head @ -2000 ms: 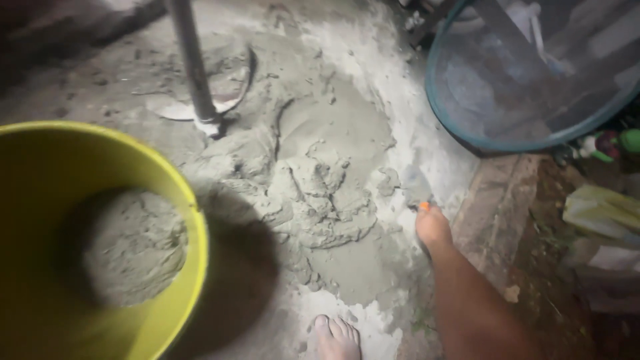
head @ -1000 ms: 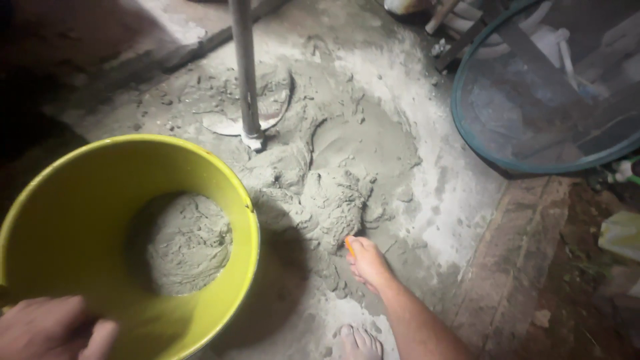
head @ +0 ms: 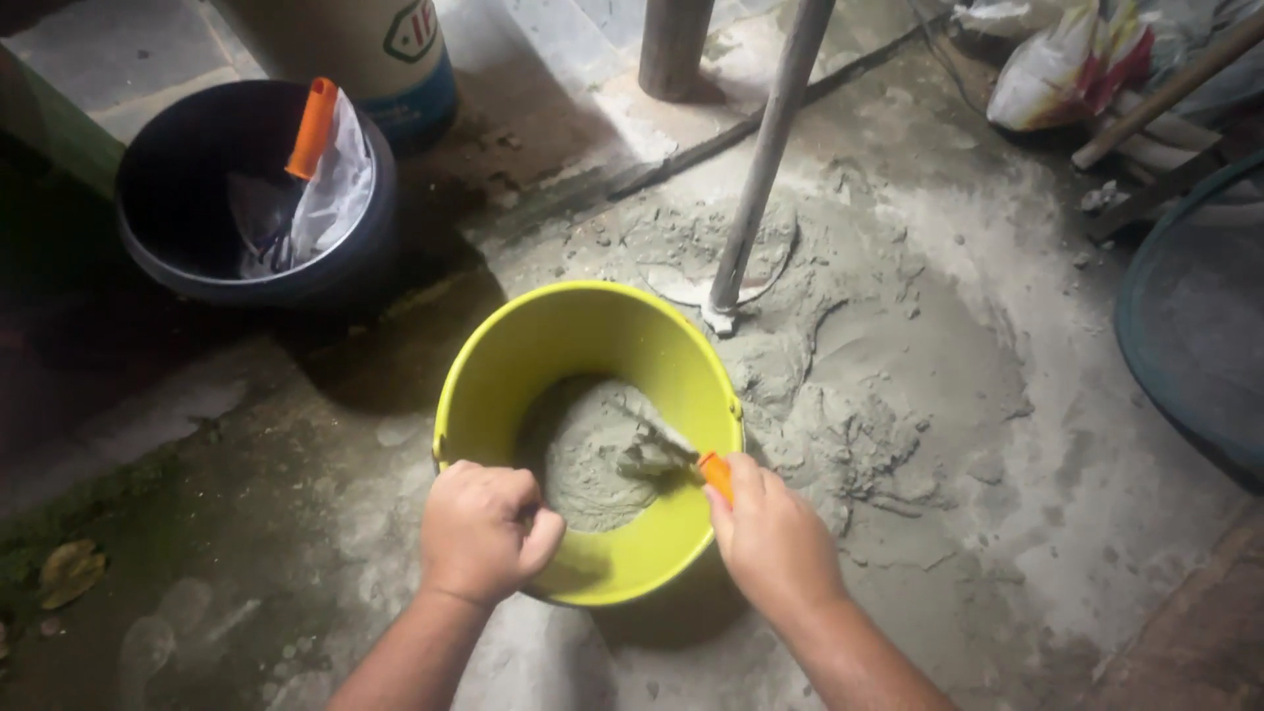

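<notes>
A yellow bucket (head: 642, 321) holds grey wet mortar (head: 592, 484) in its bottom. My left hand (head: 489, 533) is closed at the bucket's near left rim, by the handle's pivot; it seems to grip the rim or handle, whose part under the fingers is hidden. With my right hand (head: 775, 533) I grip the orange handle of a trowel (head: 716, 476). Its metal blade, loaded with mortar, points down and left inside the bucket. A heap of wet mortar (head: 859, 425) lies on the concrete floor to the right. In it rests a hoe (head: 765, 168), its long shaft slanting up.
A dark bucket (head: 133, 242) at the upper left contains an orange-handled tool (head: 314, 128) and a clear plastic bag. Behind it stands a large white and blue pail (head: 395, 59). A post (head: 674, 49) rises at the top. At the right are a dark round tub (head: 1145, 365) and wooden poles (head: 1175, 94).
My right hand has brought the trowel from the mortar heap to inside the yellow bucket, with mortar on its blade. My left hand is at the bucket's rim in both later frames. The view has shifted left.
</notes>
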